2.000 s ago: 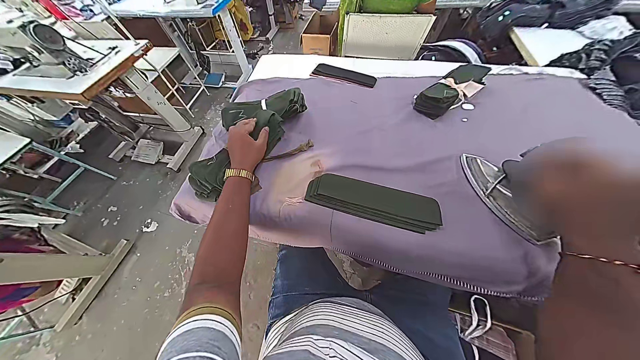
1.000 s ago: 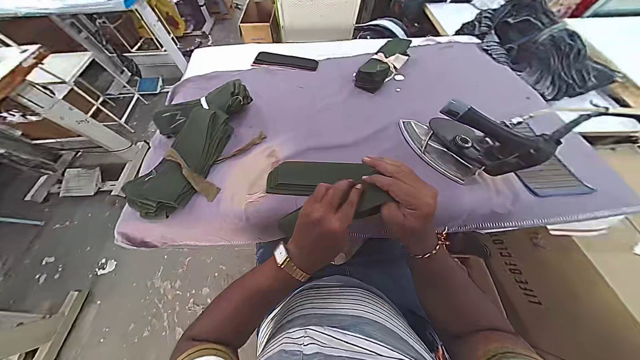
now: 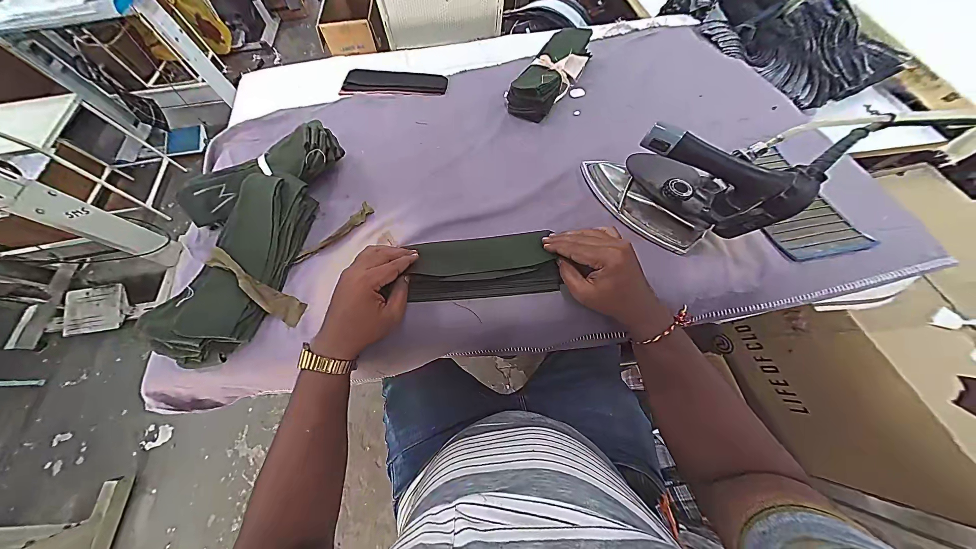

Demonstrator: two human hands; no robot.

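Observation:
Between my hands lies a stack of dark green fabric strips [image 3: 484, 267], its top strip lifted a little from those below. My left hand [image 3: 366, 293] pinches the left end, thumb at the front and fingers on top. My right hand [image 3: 606, 274] grips the right end in the same way. An electric iron [image 3: 686, 191] rests to the right of the stack, its handle toward the back. To the left lie green fabric bundles [image 3: 259, 229], one wrapped with a tan cloth tie [image 3: 255, 286].
A purple cloth [image 3: 473, 175] covers the table. Farther back are a tied green bundle [image 3: 541, 80] and a flat dark stack [image 3: 393, 81]. A ribbed iron rest [image 3: 812, 221] is under the iron's rear. Dark striped fabric [image 3: 808, 49] is heaped at the back right; a cardboard box [image 3: 823, 396] stands below.
My right hand has left the iron, and my left hand has left the green bundles at the left. Both hands now hold the strip stack at its two ends, farther apart than one second ago.

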